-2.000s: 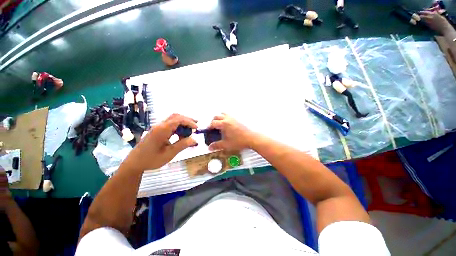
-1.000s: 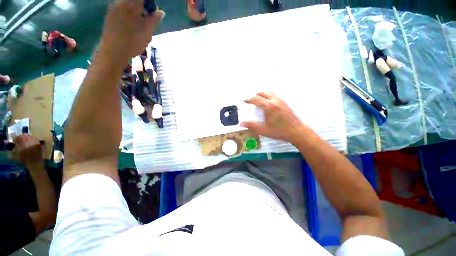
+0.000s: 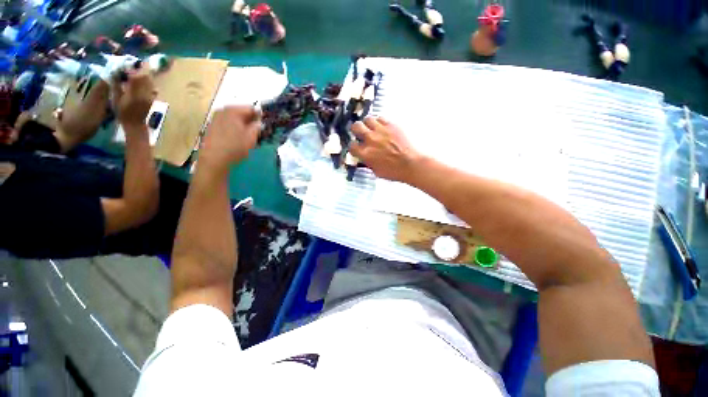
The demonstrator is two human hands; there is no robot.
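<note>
My left hand (image 3: 227, 136) is blurred, at the left end of the heap of dark parts (image 3: 289, 111); I cannot tell if it holds anything. My right hand (image 3: 382, 150) is at the pile of figure lower bodies (image 3: 334, 143), at the left edge of the white sheet (image 3: 497, 128). Its fingertips touch or overlap the pile's right side; a grip cannot be made out. The black base does not show. The white pot (image 3: 446, 247) and green-rimmed pot (image 3: 486, 257) stand on the cardboard holder (image 3: 411, 230), below my right forearm.
The foam mat (image 3: 613, 170) lies under the sheet. The utility knife (image 3: 679, 252) lies right of it on plastic sheeting. Figure pieces, one red-topped (image 3: 488, 31), lie along the far line. Another worker's arm (image 3: 138, 155) and brown cardboard (image 3: 190, 97) are at left.
The view has swung left. My left hand came back from the far line to the heap's side. My right hand moved from beside the black base to the figure pile.
</note>
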